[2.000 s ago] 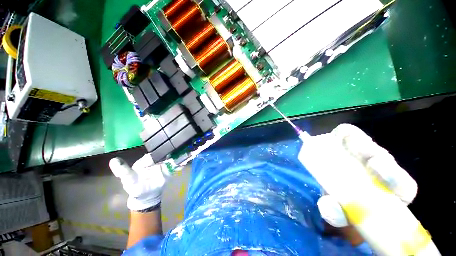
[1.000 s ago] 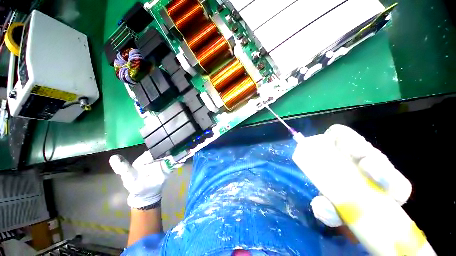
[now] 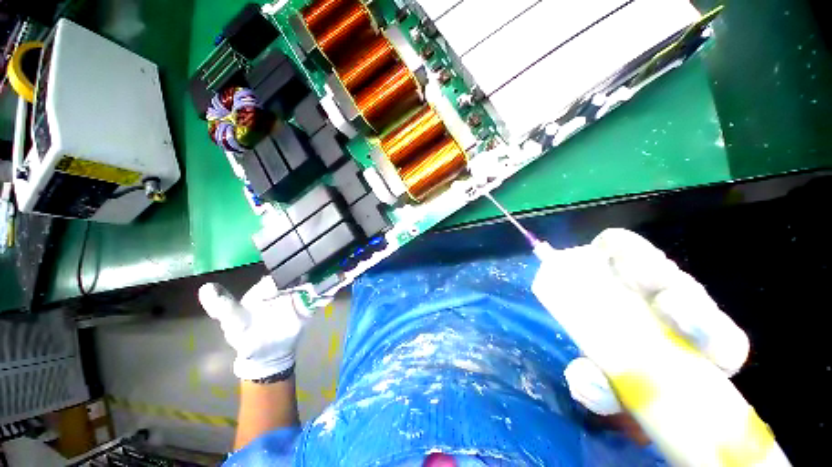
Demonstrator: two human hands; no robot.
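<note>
The large green circuit board (image 3: 410,223) lies tilted on the green mat, its near corner over the bench edge. It bears orange-copper wound blocks (image 3: 424,150), black blocks (image 3: 315,233) and long white blocks (image 3: 547,55). My right hand (image 3: 675,292), gloved white, is closed around the white syringe (image 3: 607,319) with a yellow band. Its thin needle (image 3: 511,219), with a purple hub, points at the board's near edge by the copper blocks. My left hand (image 3: 260,328), gloved, is at the board's near-left corner, thumb apart; its fingers are partly hidden by the board.
A white tape dispenser (image 3: 100,119) with a yellow reel (image 3: 23,71) stands on the bench at left. The bench edge (image 3: 639,193) runs across in front of my blue apron (image 3: 438,365). Grey floor with yellow markings and a cardboard box (image 3: 78,429) show lower left.
Since the first frame, my right hand and the syringe have shifted slightly left, and the needle tip has moved a little left along the board's edge. My left hand is nearly unmoved.
</note>
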